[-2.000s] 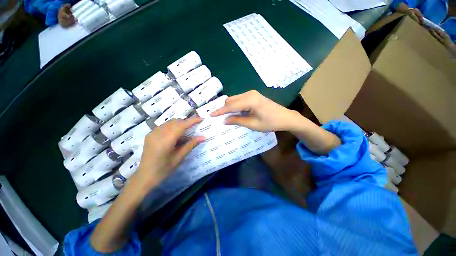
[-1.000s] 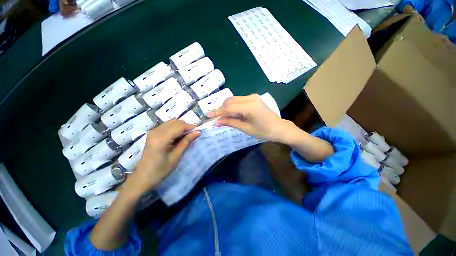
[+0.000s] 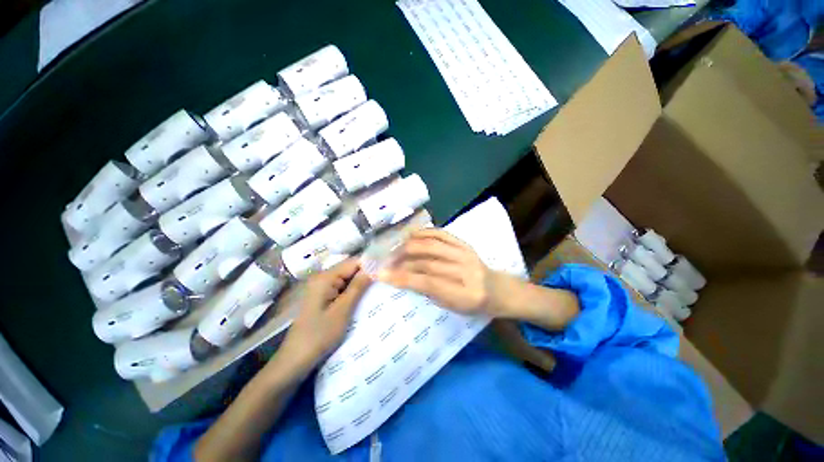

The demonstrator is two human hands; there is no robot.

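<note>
Rows of white cylindrical housings (image 3: 290, 171) with small dark print lie on a beige cardboard pad (image 3: 181, 386) on the dark green bench. A printed label sheet (image 3: 384, 356) hangs below both hands, over the bench edge and in front of the blue smock. My left hand (image 3: 323, 311) pinches the sheet's upper edge with thumb and fingers. My right hand (image 3: 440, 271) is at the same upper edge, its fingertips close to my left fingertips; whether it grips the sheet is hidden. A small clear or whitish piece shows blurred at the fingertips.
Spare label sheets (image 3: 479, 68) lie fanned on the green bench (image 3: 244, 27). An open carton (image 3: 603, 126) stands at the right with white housings (image 3: 658, 275) inside. White papers lie at the left edge and top. Part of a person in blue (image 3: 772, 25) shows at upper right.
The housings appear farther up and left, and more of the pad's front edge shows. My hands have moved down, and the label sheet now hangs lower and more upright, tilted to the right.
</note>
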